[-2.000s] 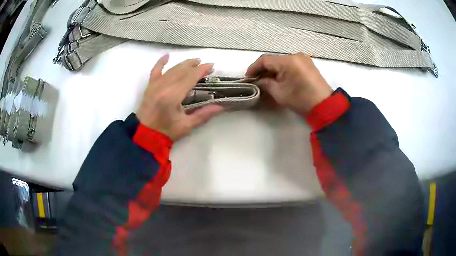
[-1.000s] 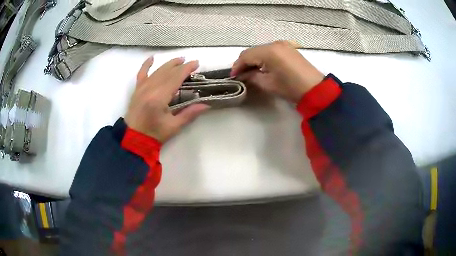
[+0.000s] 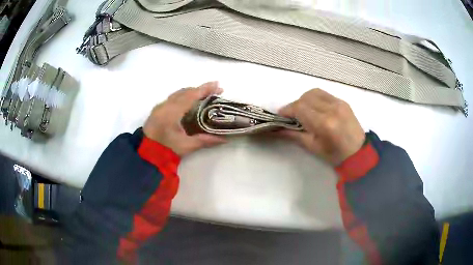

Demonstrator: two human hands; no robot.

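Observation:
A coiled strap point(image 3: 244, 121) of beige-grey webbing stands on edge between my hands, its flat layers showing, with small metal parts inside. My left hand point(image 3: 179, 120) grips its rounded left end, fingers behind and thumb in front. My right hand point(image 3: 328, 124) pinches its narrow right end, where the layers come together. No white band shows around this coil. The palms hide both outer ends of the bundle.
A loose strap pile point(image 3: 269, 49) lies across the far side of the white table point(image 3: 249, 202), with buckles and hooks at its ends. Finished bundles point(image 3: 52, 98) with white middles stand at the left. More straps point(image 3: 39, 39) lie at the far left edge.
The coil has turned around: the rounded end was at its right and is now at its left. My right hand has moved right and nearer to me. The view has shifted slightly.

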